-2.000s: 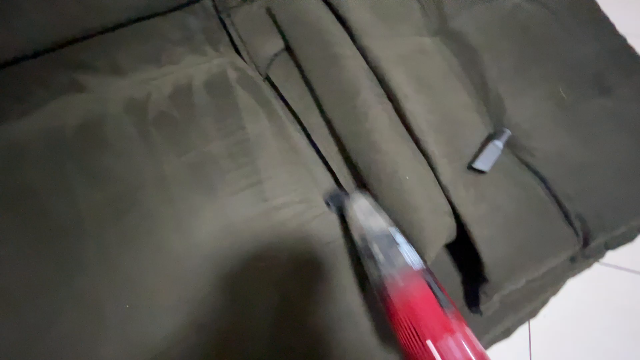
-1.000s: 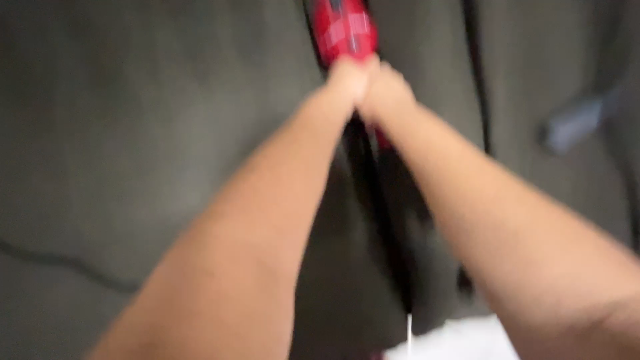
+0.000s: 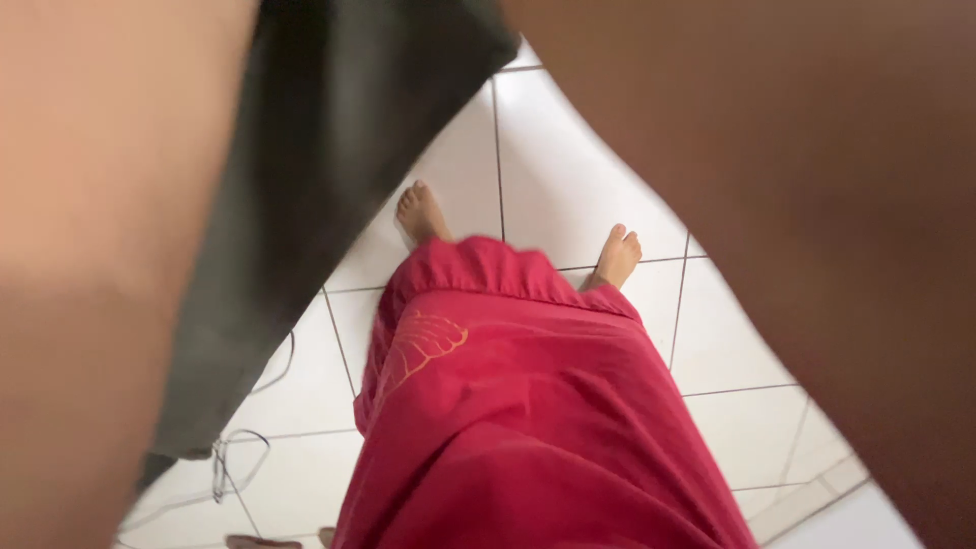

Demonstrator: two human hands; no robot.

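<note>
Both of my hands are outside the frame; only blurred stretches of my two arms show, close to the camera at the left and right sides. Between them, at the upper left, is the dark grey-green fabric edge of a piece of upholstered furniture [image 3: 305, 152]. My red garment [image 3: 534, 396], with a yellow leaf-like line pattern, fills the lower middle. The red handheld tool seen earlier is not in this view, so what my hands hold cannot be told.
My bare feet stand apart on the white tiled floor [image 3: 488, 175]. A thin looped cable [image 3: 221, 465] lies on the tiles at the lower left, near the furniture. At the bottom edge is part of a brown object [image 3: 263, 542].
The view has swung down from the dark upholstery to the floor and my garment. My hands, which were together on the red tool one second ago, are out of the frame.
</note>
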